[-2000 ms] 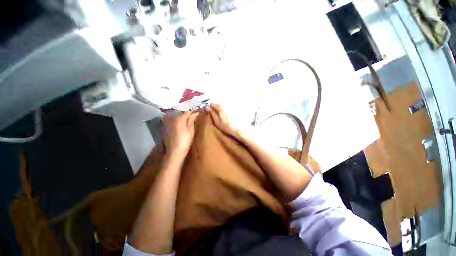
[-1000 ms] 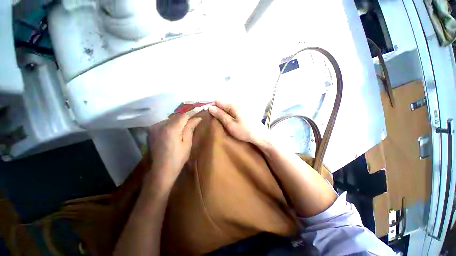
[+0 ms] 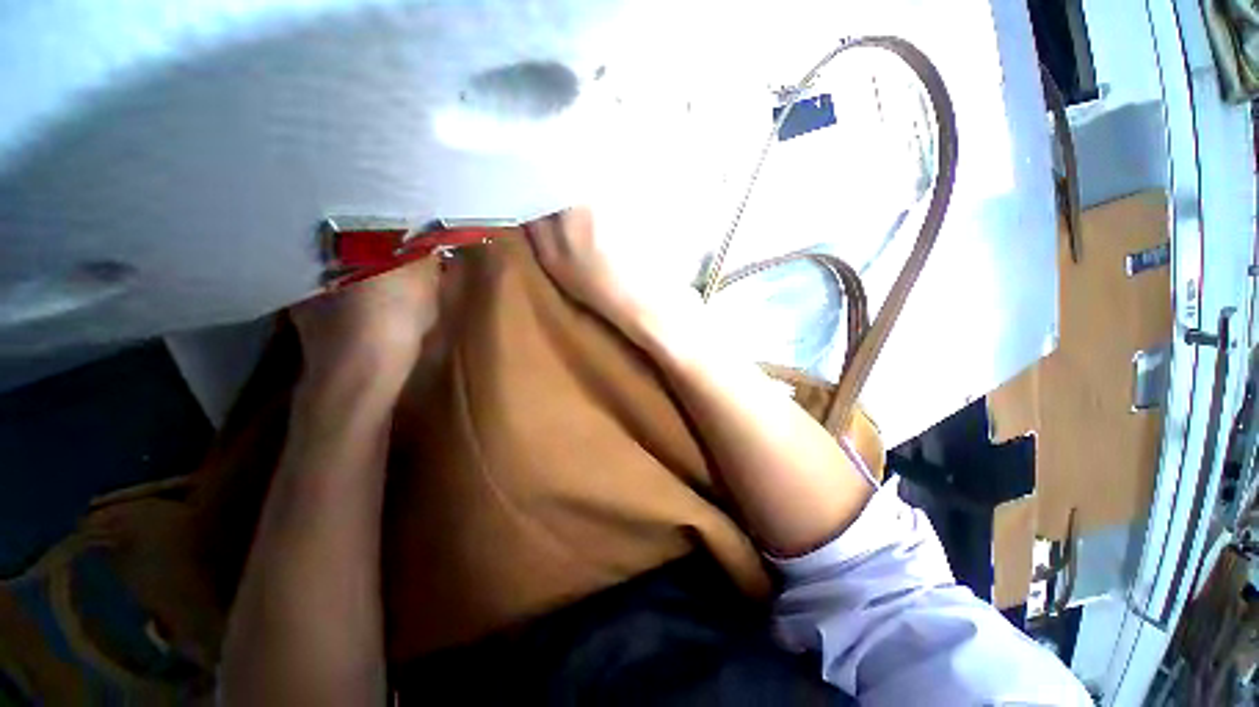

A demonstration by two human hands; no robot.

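The brown bag body (image 3: 552,456) lies over my lap and rises to the sewing machine head (image 3: 276,152), a big white shape with a red logo. My left hand (image 3: 366,325) holds the bag's upper edge just under the red logo; its fingertips are partly hidden by the head. My right hand (image 3: 587,269) holds the same edge a little to the right, fingers bent over it. The needle area is hidden. The bag's thin brown looped handles (image 3: 939,207) stand off to the right over the machine table.
The bright white machine table (image 3: 967,332) spreads at the right. Beyond it lies a tan panel (image 3: 1105,345) with metal clips, beside a pale metal frame (image 3: 1174,456). More brown bags with handles (image 3: 124,553) are at the lower left.
The machine head fills more of the upper view, as the camera has come closer to it. Both hands appear further left and keep hold of the bag edge.
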